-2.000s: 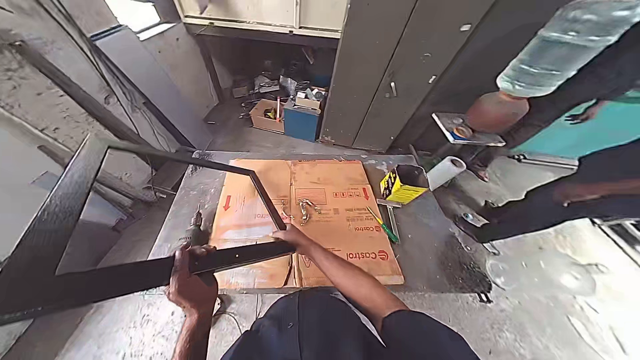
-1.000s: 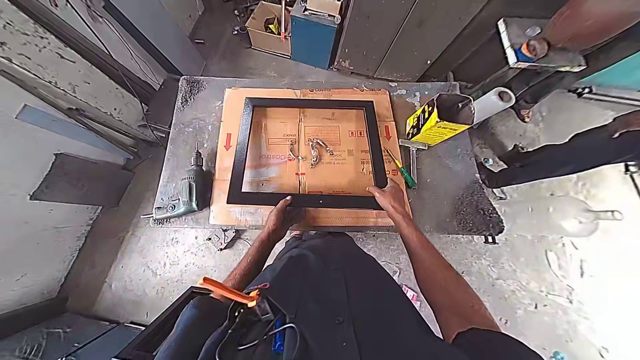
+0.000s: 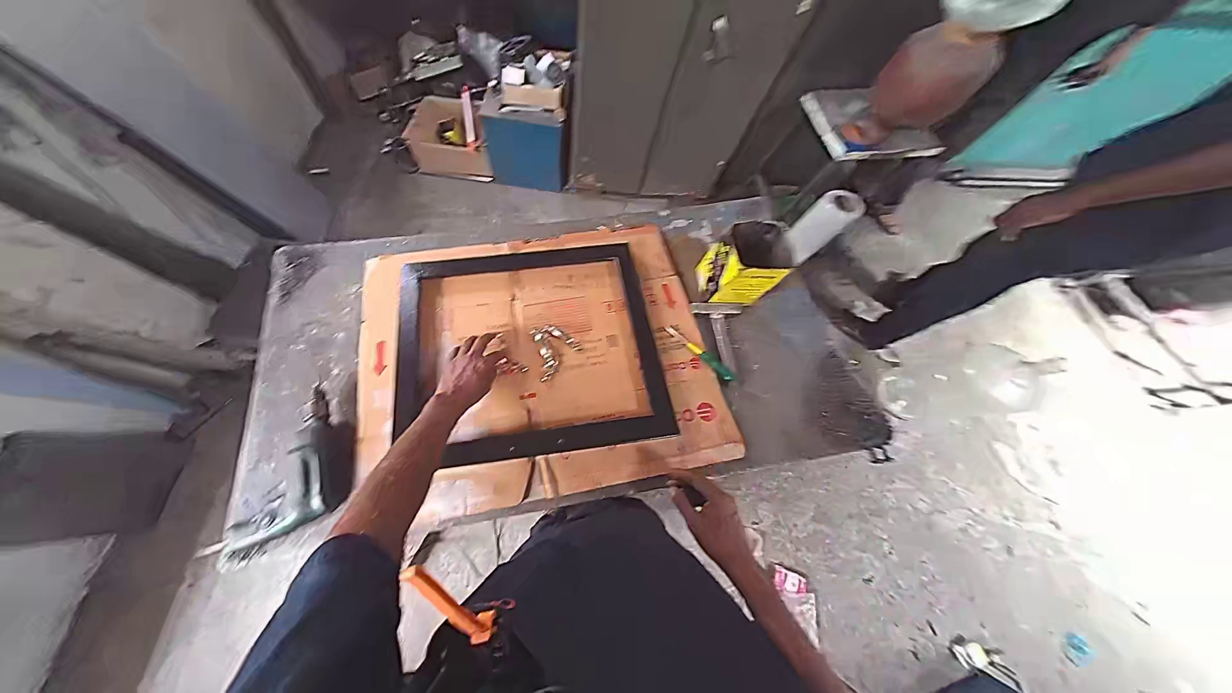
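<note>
A black rectangular frame lies flat on a flattened cardboard box on the worktable. Inside the frame, small shiny metal fittings are heaped on the cardboard. My left hand reaches over the frame's left side, its fingers at the smaller group of these pieces; whether it grips any cannot be told. My right hand is off the frame, at the table's near edge, with its fingers curled; a small dark thing near them is unclear. A green-handled screwdriver rests right of the frame.
A power drill lies on the table's left. A yellow box, a white roll and a metal tool are at the right. Another person's hand shows at the right. Cardboard boxes and a blue container stand beyond the table.
The black frame, held raised two seconds ago, now lies on the cardboard. Both hands have let go of it; the left has moved to the metal pieces, the right back to the table's near edge.
</note>
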